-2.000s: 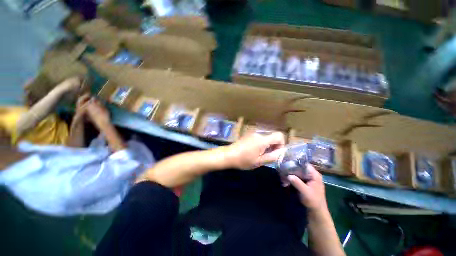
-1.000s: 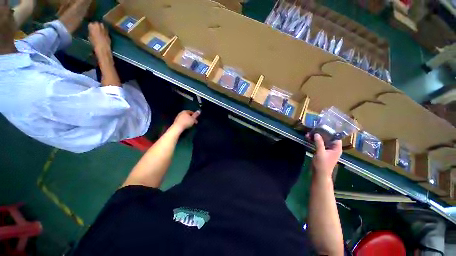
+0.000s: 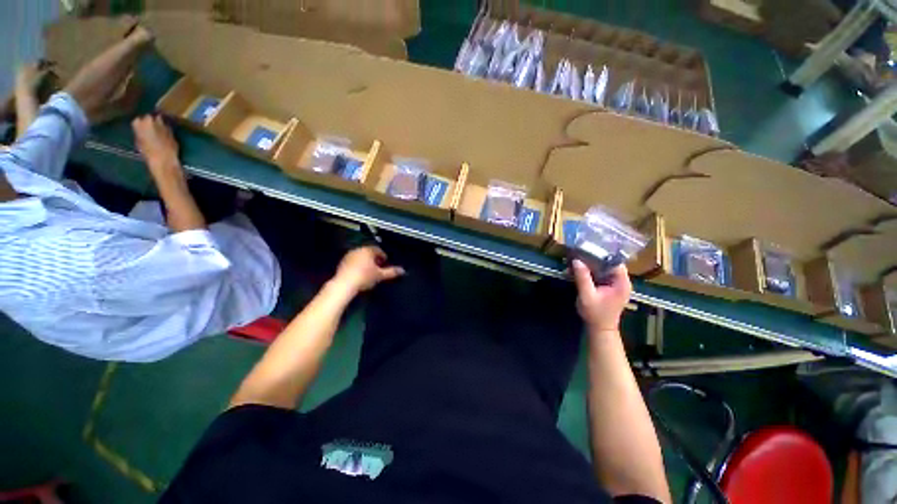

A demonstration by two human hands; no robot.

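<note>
My right hand [image 3: 605,295] holds a bagged device [image 3: 601,239] over the near edge of an open mailer box, partly hiding that box. A bit of blue shows beside the bag. My left hand [image 3: 366,269] is low over my lap, short of the table edge, with fingers a little apart and nothing seen in it. Mailer boxes with bagged devices stand on both sides, such as the box with a bagged device [image 3: 504,206] to the left. Two boxes at the left show only a blue item [image 3: 262,137].
Tall box lids [image 3: 423,110] stand behind the row. The divider tray [image 3: 629,44] with upright bagged devices lies beyond them. A person in a striped shirt [image 3: 108,266] sits at my left, hands by the table. A red stool [image 3: 777,468] is at lower right.
Two seconds ago both hands were together at the bagged device; my left hand has since let go and drawn back left. Since one second ago the bag has lowered slightly relative to its box.
</note>
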